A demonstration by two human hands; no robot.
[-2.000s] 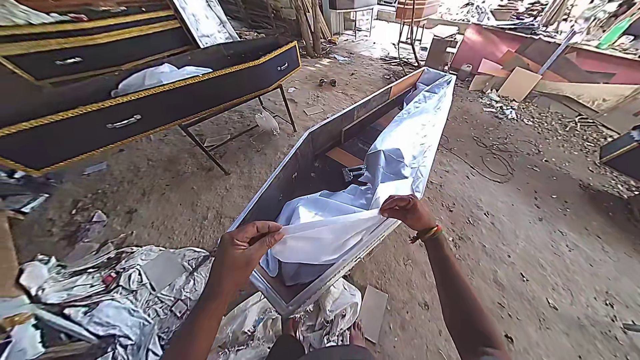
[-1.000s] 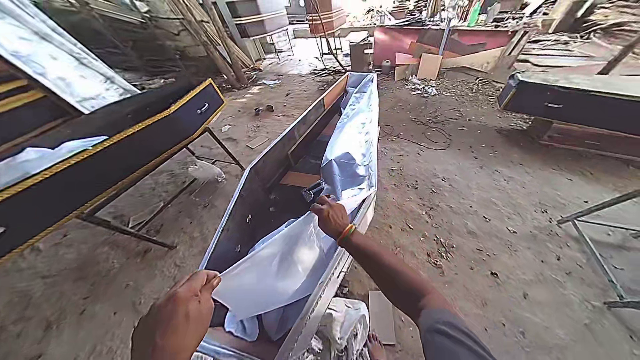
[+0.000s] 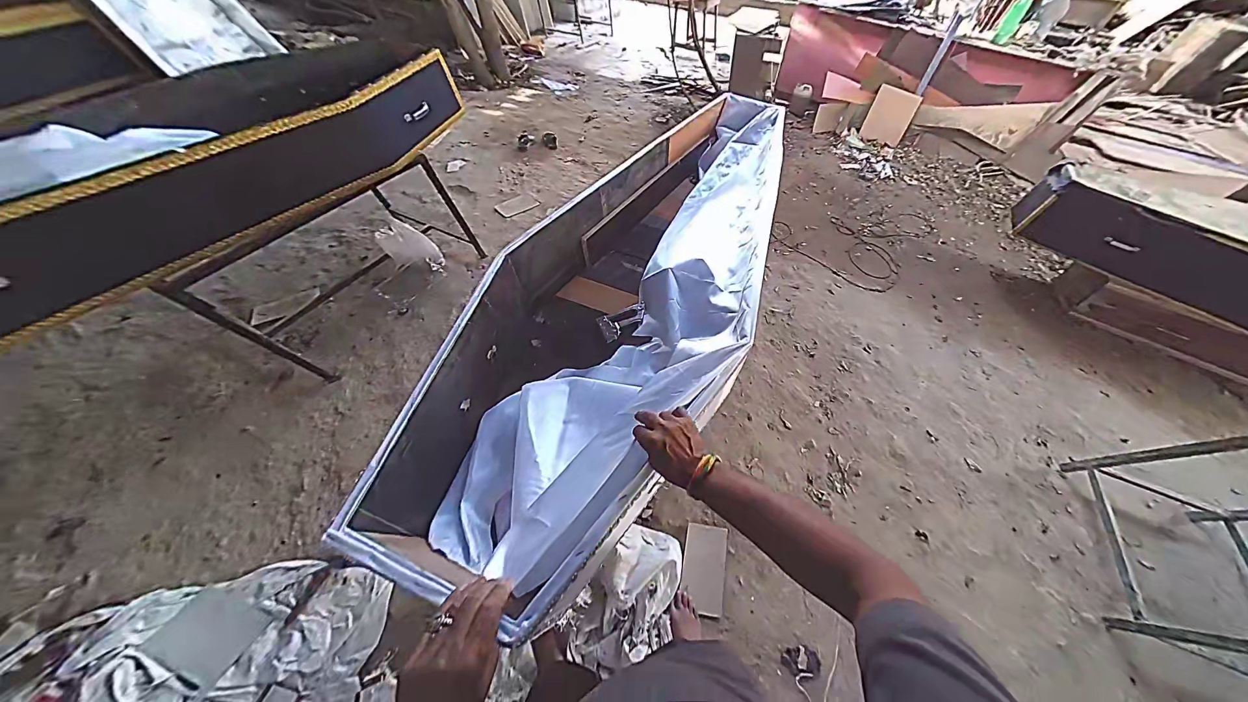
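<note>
An open wooden coffin (image 3: 419,390) stretches away in front of me, its rim edged in pale cloth. Bluish-white satin lining cloth (image 3: 575,439) lies loosely in it and runs up over the right side. My right hand (image 3: 671,447) grips the cloth at the right rim, fingers bent over it. At the near end my left hand (image 3: 460,634), with a ring on it, holds the cloth's corner at the rim; its fingertips are partly hidden. A small metallic object (image 3: 619,322), hard to identify, rests inside the coffin beside the cloth.
A black coffin with gold braid (image 3: 292,166) rests on a metal stand (image 3: 429,195) at left. Another dark coffin (image 3: 1131,244) is at right, above a metal frame (image 3: 1121,546). Crumpled sheeting (image 3: 244,624) lies near left. Cable (image 3: 868,253) and board scraps (image 3: 889,115) lie beyond.
My right hand has moved from over the coffin's inside to its right rim. My left hand has brought the cloth's corner down to the near end. The view has swung left since one second ago.
</note>
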